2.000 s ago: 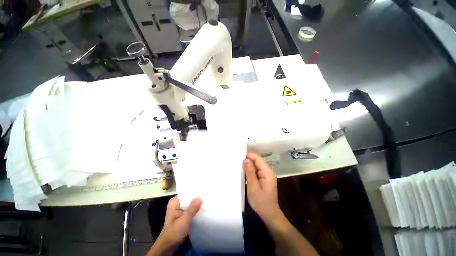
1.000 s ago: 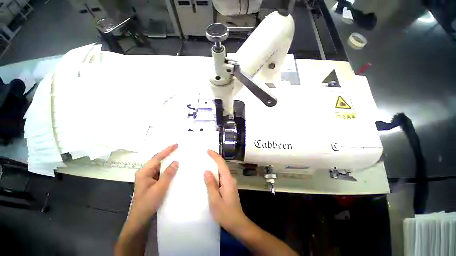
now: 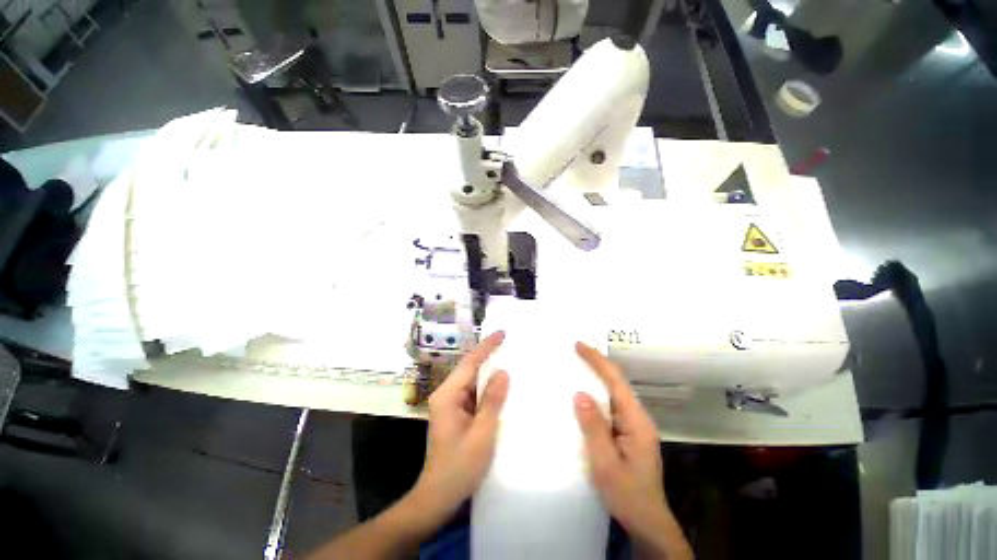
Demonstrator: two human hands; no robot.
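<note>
A long white panel point(image 3: 541, 459) lies in front of the machine head, its far end at the dark part under the presser post and its near end hanging toward me. My left hand point(image 3: 465, 421) holds its left edge, thumb on top. My right hand point(image 3: 623, 443) holds its right edge the same way. The white skiving machine point(image 3: 700, 295) stands behind and to the right; the panel covers the wheel and part of the lettering. The silver adjusting knob point(image 3: 464, 96) and presser lever point(image 3: 552, 206) are above the panel's far end.
A fanned pile of white panels point(image 3: 164, 252) lies on the machine table point(image 3: 273, 385) at left. A panel stack point(image 3: 951, 523) is at the lower right. The dark bench at right bears a tape roll point(image 3: 798, 98) and a black strap point(image 3: 924, 361). Cabinets point(image 3: 437, 49) stand behind.
Since one second ago, both hands and the panel have moved right, from left of the wheel to in front of it. The panel now hides the wheel, and the bracket at left is uncovered.
</note>
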